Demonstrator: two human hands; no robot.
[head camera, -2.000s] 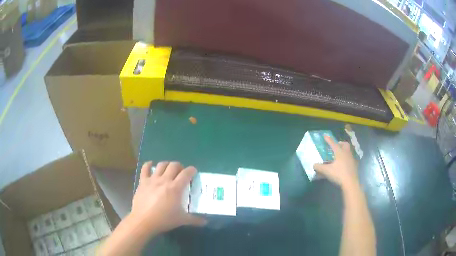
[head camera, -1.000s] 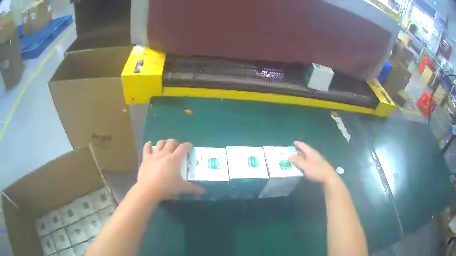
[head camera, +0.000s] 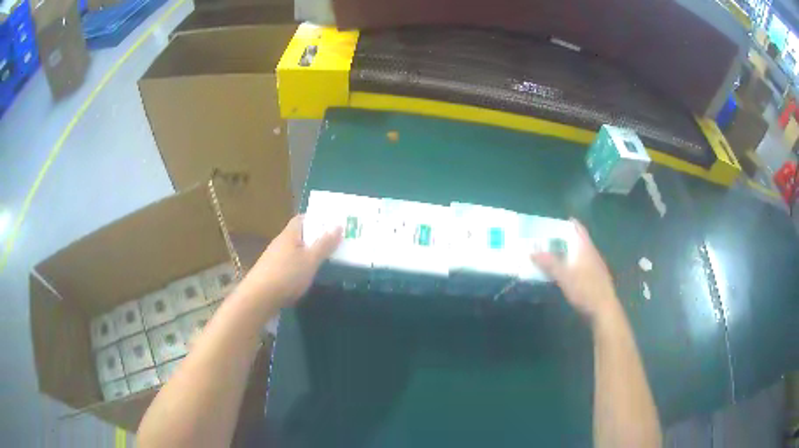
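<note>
A row of several product boxes (head camera: 424, 234) is squeezed side by side between my two hands over the green packing table (head camera: 456, 367), white ends with small teal marks up. My left hand (head camera: 302, 258) grips the left end of the row, thumb on top. My right hand (head camera: 578, 267) grips the right end. Whether the row touches the table I cannot tell. Another product box (head camera: 618, 159) stands apart at the table's back edge by the conveyor. The open shipping carton (head camera: 140, 254) sits low at the left, with rows of white box ends inside, partly hidden by my left arm.
The dark conveyor band (head camera: 526, 83) with its yellow end block (head camera: 315, 72) runs behind the table, below a dark-red curtain (head camera: 569, 22). A tall spare carton (head camera: 219, 114) stands left of it. White scraps (head camera: 654, 194) lie on the table at right.
The loose box has come off the conveyor onto the table's back edge. The separate boxes are now one row gripped at both ends. The view has shifted, showing more of the shipping carton.
</note>
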